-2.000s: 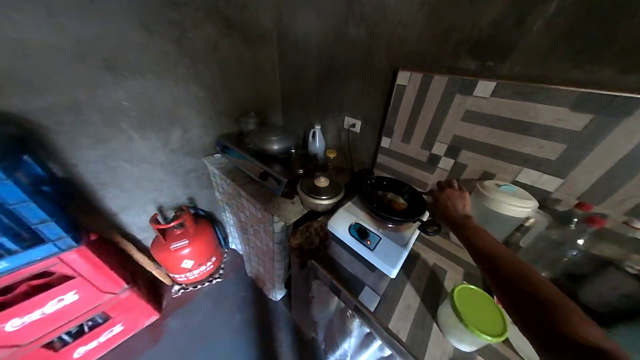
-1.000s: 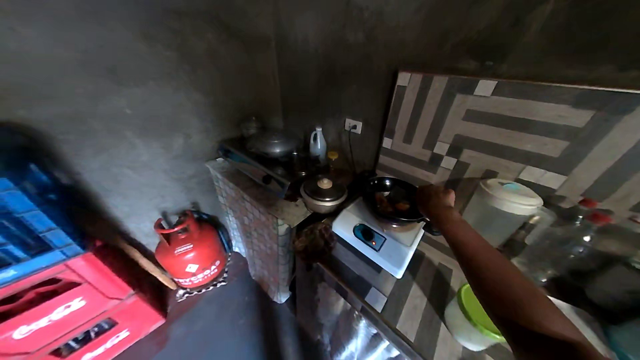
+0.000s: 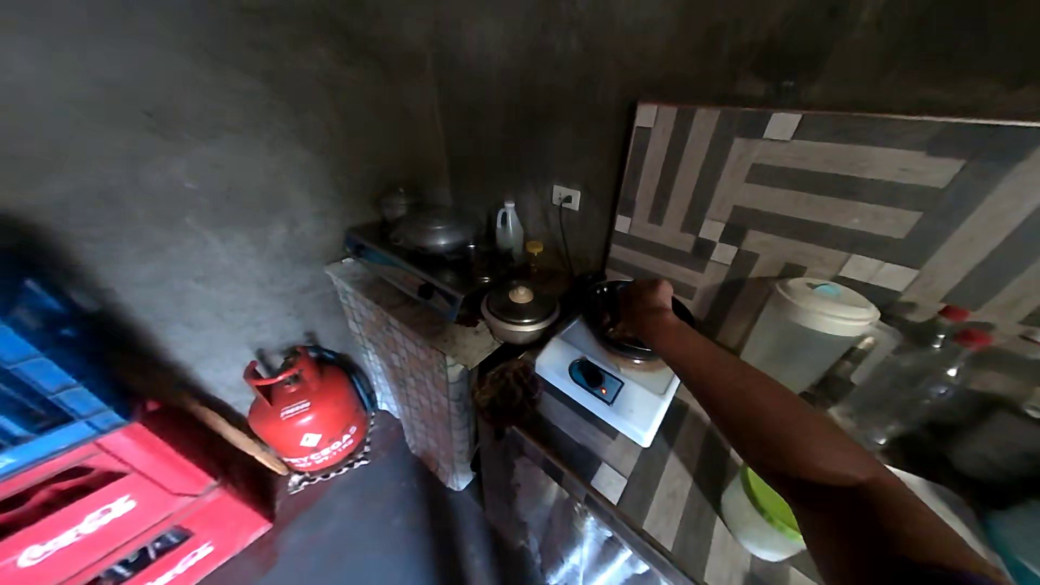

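A black frying pan [image 3: 608, 329] sits on a white electric hot plate [image 3: 642, 413], whose dial has a small orange light lit. My right hand [image 3: 646, 305] reaches over the pan from the right; its fingers are hidden in the dark of the pan, so whether they hold something cannot be told. The food in the pan is mostly covered by the hand. Just left of the hot plate stands a lidded pot [image 3: 518, 313]. A plastic tub with a green lid [image 3: 770, 505] is partly behind my forearm. My left hand is out of view.
A gas stove [image 3: 406, 272] with a covered metal pan [image 3: 435, 229] is at the back left. A lidded plastic pitcher [image 3: 800, 333] and clear bottles [image 3: 918, 382] stand at the right. A red gas cylinder [image 3: 309, 414] and red crates [image 3: 106, 520] are on the left.
My right hand has moved left from the pan's right edge, at the handle side, to over the inside of the pan.
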